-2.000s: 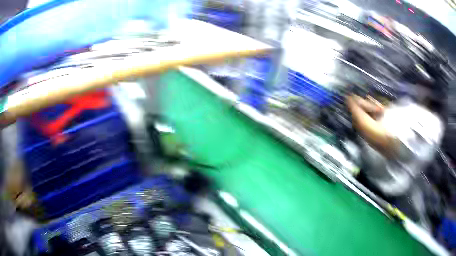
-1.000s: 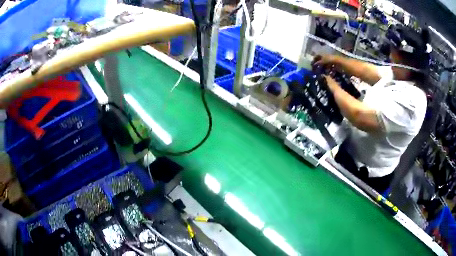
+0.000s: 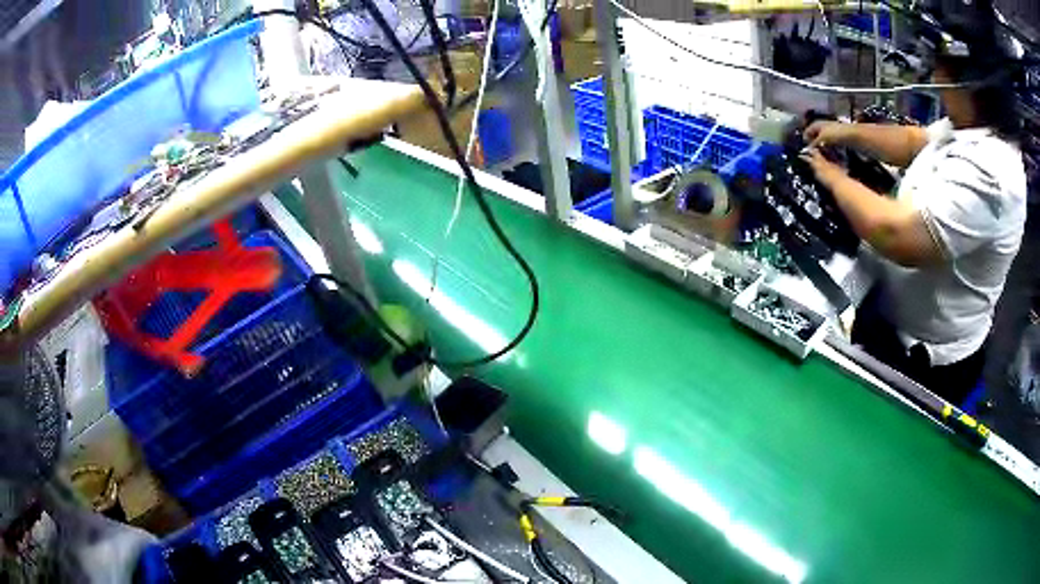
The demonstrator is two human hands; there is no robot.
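Note:
Several black housings [image 3: 351, 541] lie side by side at the bottom edge, cut off by it, with green boards and pale parts inside. Thin white leads [image 3: 479, 552] run out from them to the right. Blue bins [image 3: 314, 485] full of small silvery and brassy screws stand just behind the housings. Neither of my hands is in the picture.
A green conveyor belt [image 3: 616, 394] runs diagonally past the bench. Blue crates [image 3: 245, 388] with a red plastic stool [image 3: 188, 291] stand left. Yellow-and-black handled tools [image 3: 557, 502] lie at the bench edge. A black cable hangs over the belt. A person [image 3: 958, 228] works across it.
The blur has cleared. The whole scene has shifted right and down in the picture since one second ago. The person across the belt still has both hands at the black parts.

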